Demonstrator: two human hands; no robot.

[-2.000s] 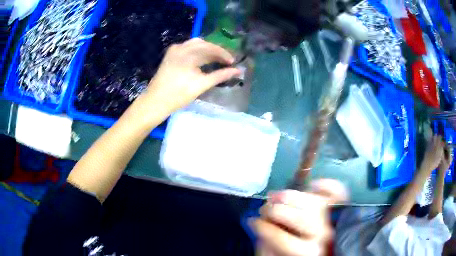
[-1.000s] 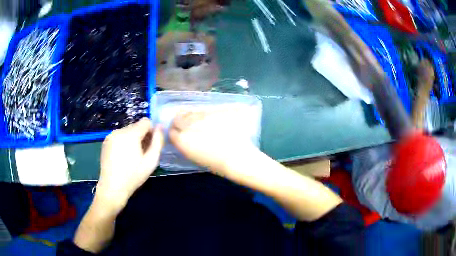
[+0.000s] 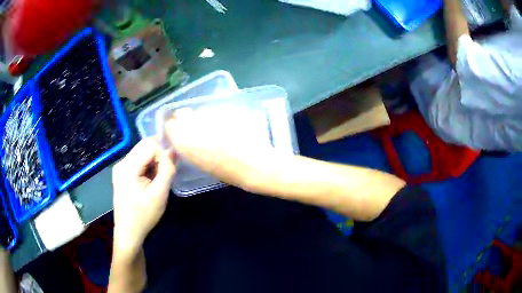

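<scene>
A clear plastic box lies at the bench's front edge, with a whitish strip showing inside. A second clear rimmed piece, lid or box, overlaps behind and left of it. My left hand is at the box's left corner, thumb and finger pinched on its edge. My right hand reaches across over the box, fingertips near the same corner; it is overexposed, so its grip is unclear. The brown press base with its silvery block stands behind, no hand on it.
The blue tray of dark rings and the blue tray of rods lie left, a white pad below them. A blurred red knob is upper left. A person in pale clothing and a red stool are right.
The view has turned, so the bench appears tilted. The second clear piece now shows offset behind the box. Both hands remain at the box's left side. The red knob now shows upper left.
</scene>
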